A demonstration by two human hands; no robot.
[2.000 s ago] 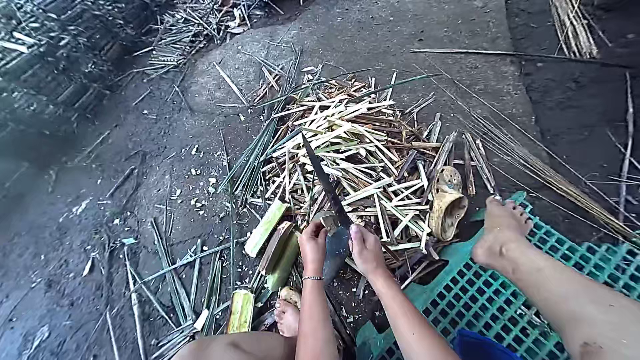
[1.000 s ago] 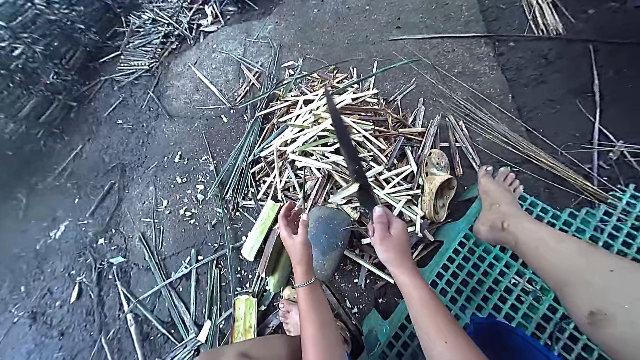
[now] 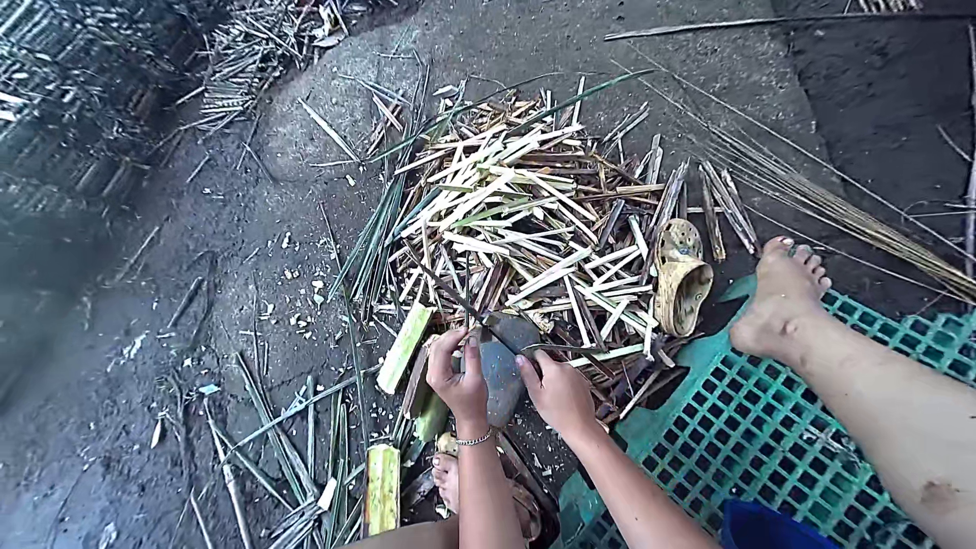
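Note:
My left hand (image 3: pixel 461 370), with a chain bracelet at the wrist, pinches a thin dark strip (image 3: pixel 467 293) that points upward. In my right hand (image 3: pixel 560 389) is a long dark blade (image 3: pixel 442 282), seen nearly edge-on; it slants up and left, crossing close to my left fingertips. Another thin dark strip (image 3: pixel 568 348) lies by my right fingers, and I cannot tell whether it is held. Below and between both hands is a smooth grey stone (image 3: pixel 502 381). Beyond them lies a pile of split pale plant sticks (image 3: pixel 496 198).
Cut green stalk pieces (image 3: pixel 404 349) (image 3: pixel 383 488) lie left of my hands. A worn tan clog (image 3: pixel 681 282) stands right of the pile. My bare foot (image 3: pixel 785 297) rests by a green plastic grid (image 3: pixel 724 427). Long thin stalks (image 3: pixel 854 213) lie at right, leaf strips (image 3: pixel 290 450) at lower left.
My left hand was apart from the blade with its fingers spread a second ago; now its fingers are pinched near it. The blade has turned from pointing up to slanting up and left.

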